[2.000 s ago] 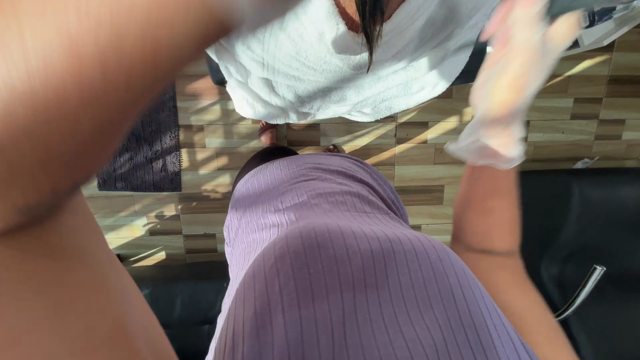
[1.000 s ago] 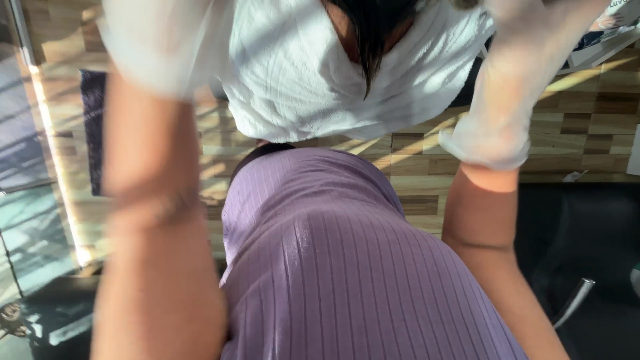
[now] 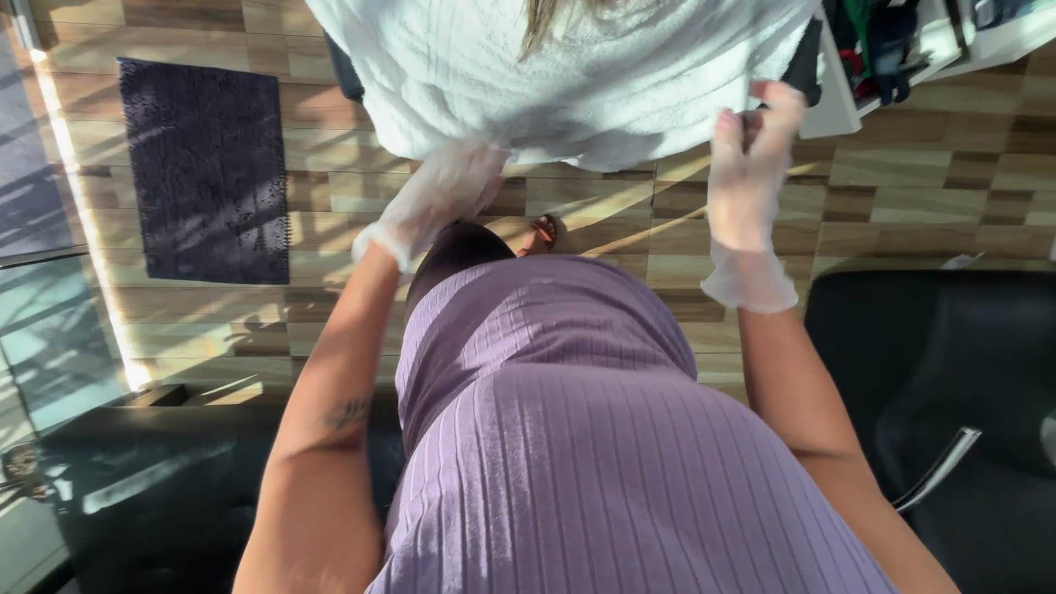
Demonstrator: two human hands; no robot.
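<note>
A white towel lies over a seated person, whose hair shows at the top edge. At the towel's lower left edge is my left hand, in a thin translucent glove; blur hides its fingertips and whether they grip the cloth. My right hand, gloved likewise, is at the towel's right side with its fingers bent. A small dark thing shows between the thumb and fingers, too unclear to name.
A dark fringed mat lies on the wood-patterned floor at the left. Black padded seats stand at the right and lower left. A white shelf unit holding several items is at the upper right, and a glass panel at the far left.
My left hand has come down from the top of the view to the towel's lower edge. My right hand is also lower against the towel. The person's hair shows less, at the top edge.
</note>
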